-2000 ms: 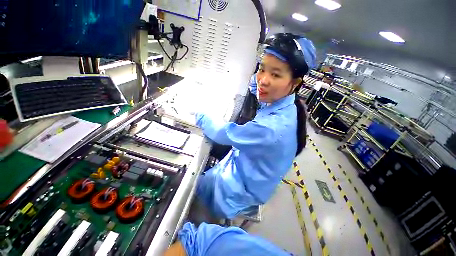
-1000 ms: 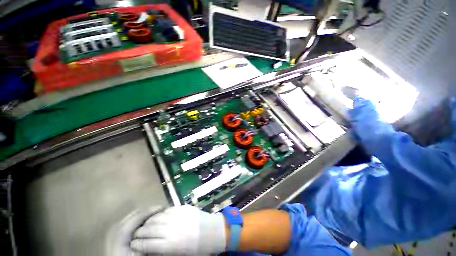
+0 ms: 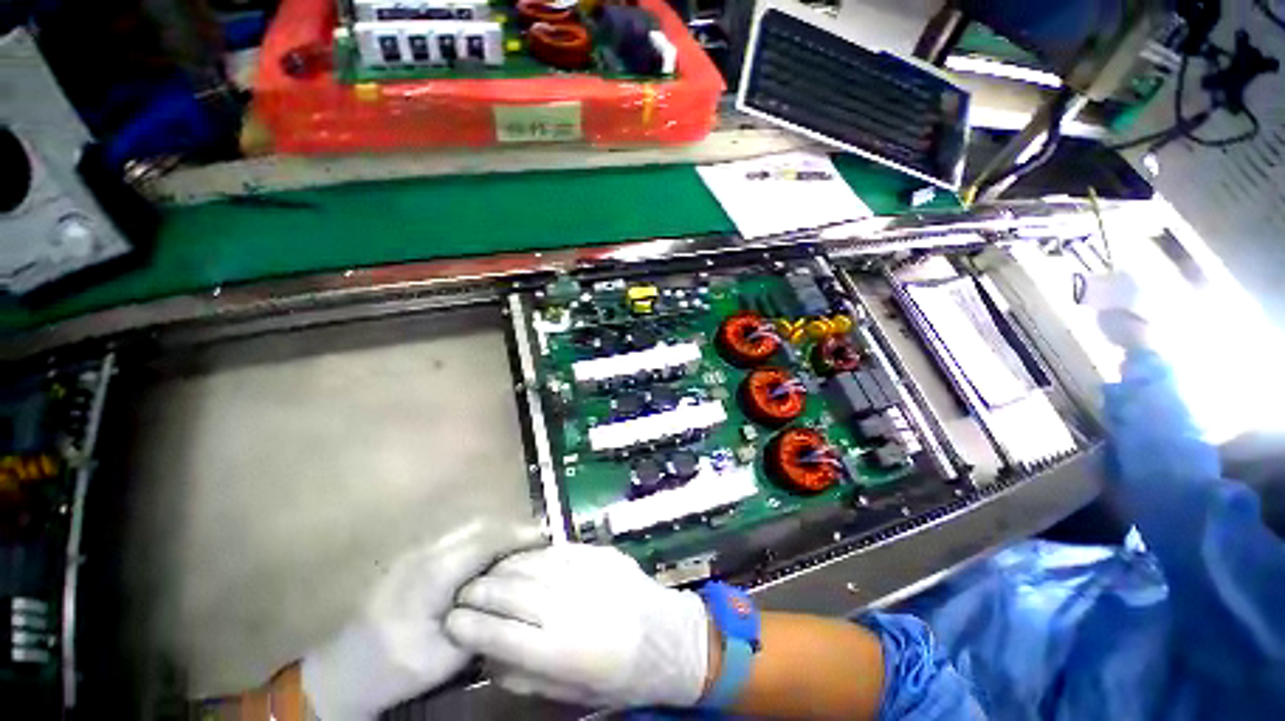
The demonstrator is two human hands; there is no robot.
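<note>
A dark green circuit board lies in a black pallet on the conveyor. It carries three orange-red toroidal inductors and three long white-silver heatsink strips. No hold-down frame covers it. My right hand, in a white glove with a blue wrist strap, is at the board's near left corner. Its fingers are together and overlap my left hand, also white-gloved and slightly blurred. Both are by the near rail. I see nothing held, but the palms and some fingertips are hidden.
Another palletised board is cut off at the far left, beyond bare grey bed. Behind are a sample board in red-orange foam, paper and keyboard. A coworker's blue sleeve reaches over the line at right.
The view has turned left and down from the coworker to the board. My right hand appeared, and my left hand has now joined it. The far-left board has come into view.
</note>
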